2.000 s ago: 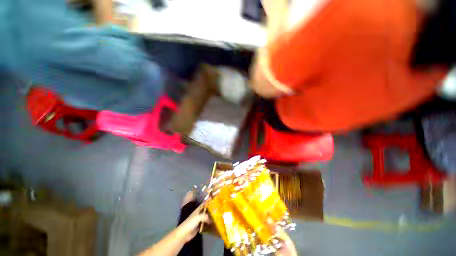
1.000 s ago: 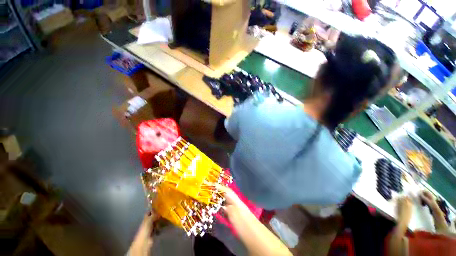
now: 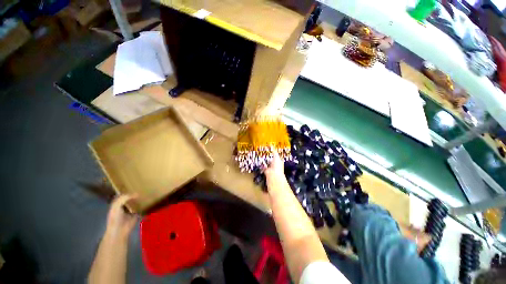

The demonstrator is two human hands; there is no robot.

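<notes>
The stack of orange flexible printed circuit sheets (image 3: 264, 136), with pale tips along its edges, is on the cardboard-covered bench in front of the large carton. My right hand (image 3: 273, 165) is on the near edge of the stack; its fingertips are partly lost among the strips. My left hand (image 3: 123, 209) grips the near left corner of a shallow brown cardboard tray (image 3: 152, 158), which is empty and tilted at the bench's front edge.
A large carton on its side (image 3: 216, 61) stands behind the stack. Black plastic housings (image 3: 322, 172) are heaped right of it. White paper sheets (image 3: 138, 61) lie at left. A red stool (image 3: 175, 236) is below the tray. A coworker's denim-blue sleeve (image 3: 383, 238) is at lower right.
The orange stack has moved from my two hands over the floor to the bench. My left hand now holds the tray. The view has moved closer to the bench.
</notes>
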